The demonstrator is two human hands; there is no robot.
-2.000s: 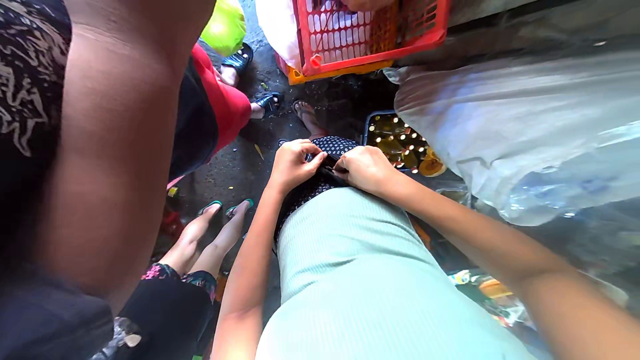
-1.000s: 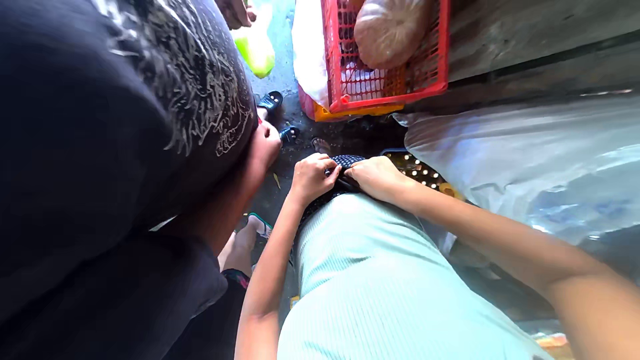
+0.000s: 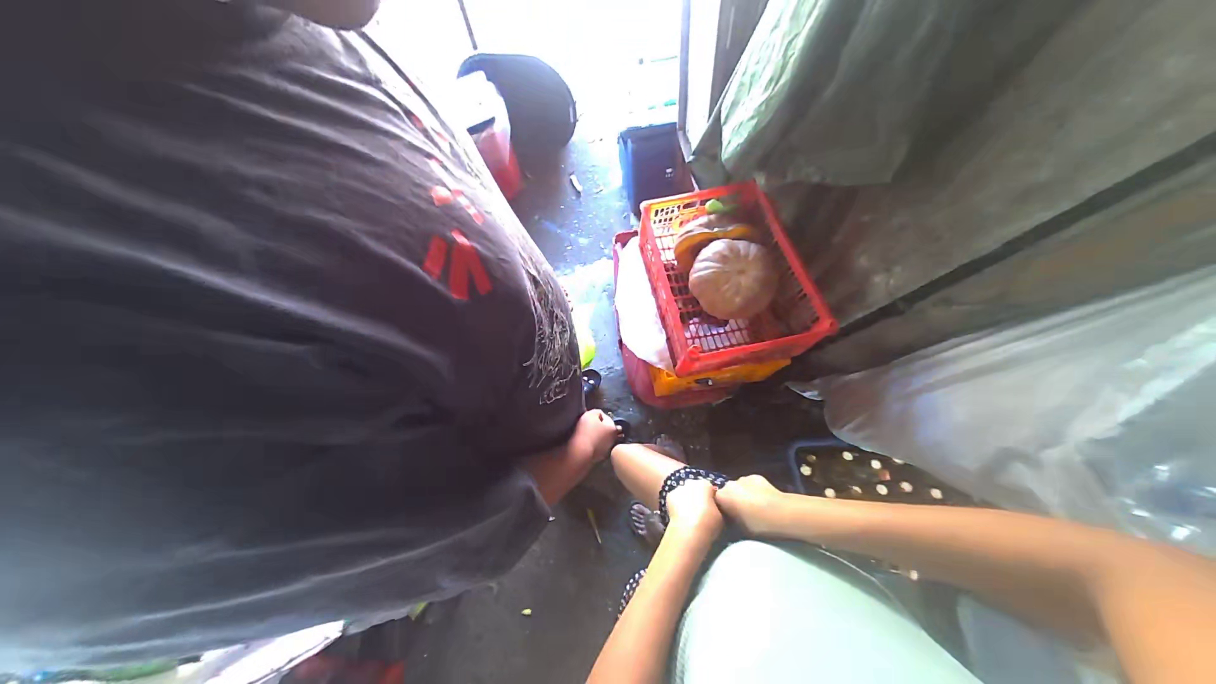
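My left hand (image 3: pixel 694 510) and my right hand (image 3: pixel 750 502) meet at the front of my waist, just beyond the pale green ribbed top (image 3: pixel 807 622). Both sets of fingers are curled on dark polka-dot fabric (image 3: pixel 686 478), which I appear to be wearing as bottoms. Part of one bare thigh shows past the fabric. The fingertips are largely hidden, so what lies between them cannot be seen well.
A person in a dark printed shirt (image 3: pixel 361 332) stands close at the left. Ahead, a red plastic crate (image 3: pixel 815 328) holds pumpkins (image 3: pixel 732 278), stacked on a yellow crate (image 3: pixel 719 378). Plastic sheeting (image 3: pixel 1007 408) hangs at the right, beside a blue-rimmed container (image 3: pixel 798 464). Bare feet and footwear are below.
The view has swung up and to the left, bringing more of the crate and the ground beyond it into sight. Both hands stay on the polka-dot fabric. The nearby person's shirt now fills more of the left side.
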